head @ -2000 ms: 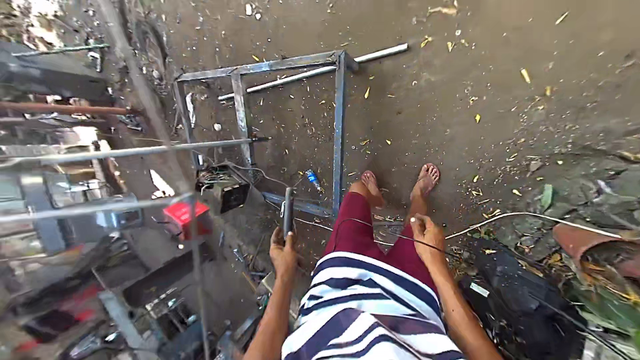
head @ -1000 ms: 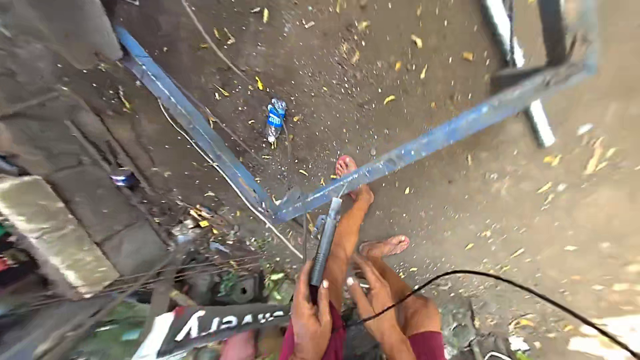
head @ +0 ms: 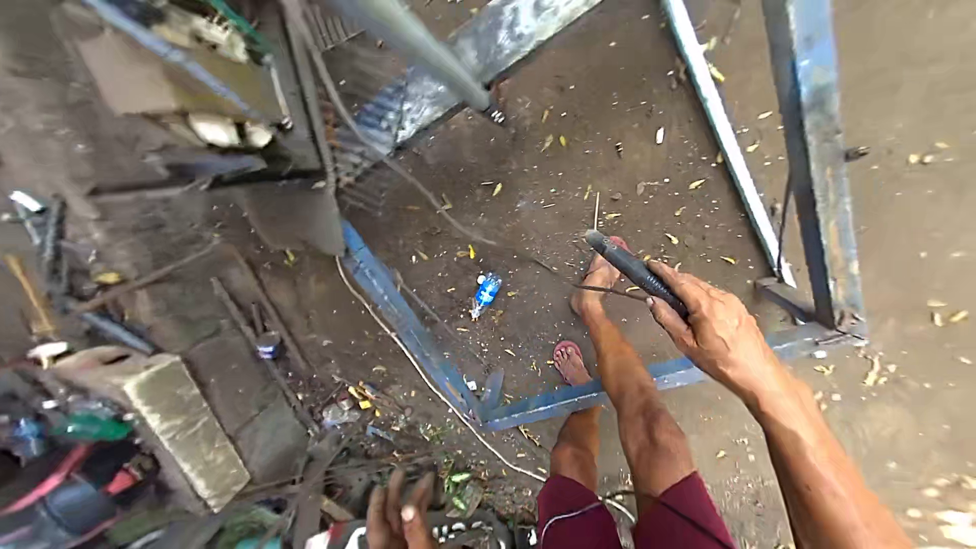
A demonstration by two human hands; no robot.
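My right hand (head: 709,324) grips the black handle of a welding electrode holder (head: 637,271), which points up and left over my feet. A thin, short rod (head: 596,211) shows at its tip, and a dark cable crosses near it. My left hand (head: 400,512), at the bottom edge, has its fingers apart with nothing seen in it; its lower part is out of view. Beneath the holder lies a blue-painted metal frame (head: 549,404) on the dirt ground. Both my feet, in flip-flops, are inside the frame's near bar.
A plastic bottle with a blue label (head: 486,293) lies inside the frame. A pale metal pipe (head: 728,137) lies near its right bar. A stone block (head: 187,427) and clutter are at left. A pale cable (head: 412,358) runs along the left bar. A blurred grey pipe (head: 427,49) juts in above.
The electrode holder was in my left hand and is now in my right hand, which has moved out to the right. My feet have moved inside the frame. The view has shifted and turned strongly.
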